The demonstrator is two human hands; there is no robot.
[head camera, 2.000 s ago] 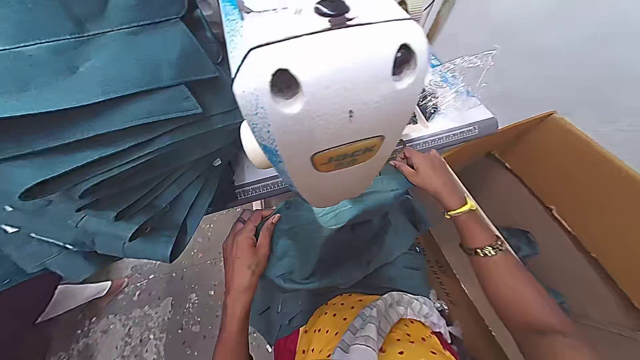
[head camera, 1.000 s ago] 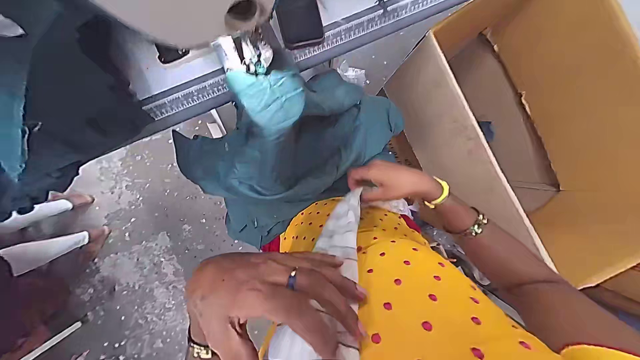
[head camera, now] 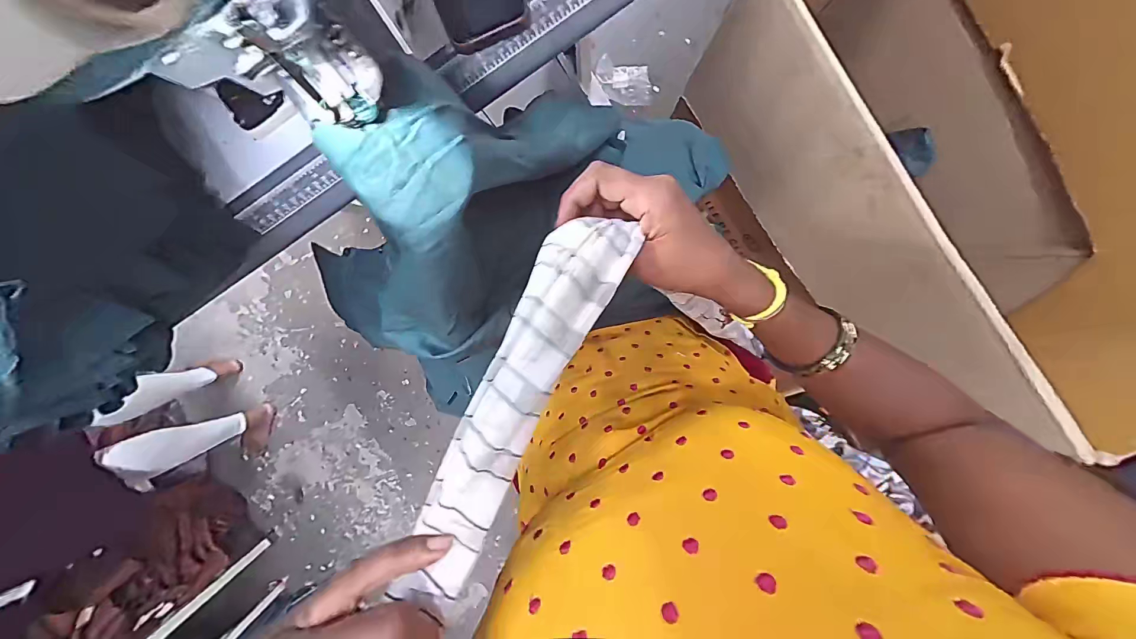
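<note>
Between my two hands a folded strip of white checked cloth (head camera: 510, 390) is stretched over my lap. My right hand (head camera: 643, 226) grips its upper end, with a yellow bangle and a watch on that wrist. At the bottom edge my left hand (head camera: 373, 586), partly cut off by the frame, pinches the lower end. Behind the strip, teal fabric (head camera: 426, 240) lies under the presser foot of a sewing machine (head camera: 328, 80) and hangs off the table's front. The needle is hard to make out.
A large open cardboard box (head camera: 852, 204) stands at the right with a teal scrap inside. Dark teal fabric (head camera: 98, 204) is heaped at the left. A ruler strip (head camera: 293, 191) runs along the table edge. Another person's feet (head camera: 257, 430) are on the floor at lower left.
Both hands were at the teal fabric by the machine; now they hold the white checked cloth, raised and pulled out into a strip. The view has moved down and closer.
</note>
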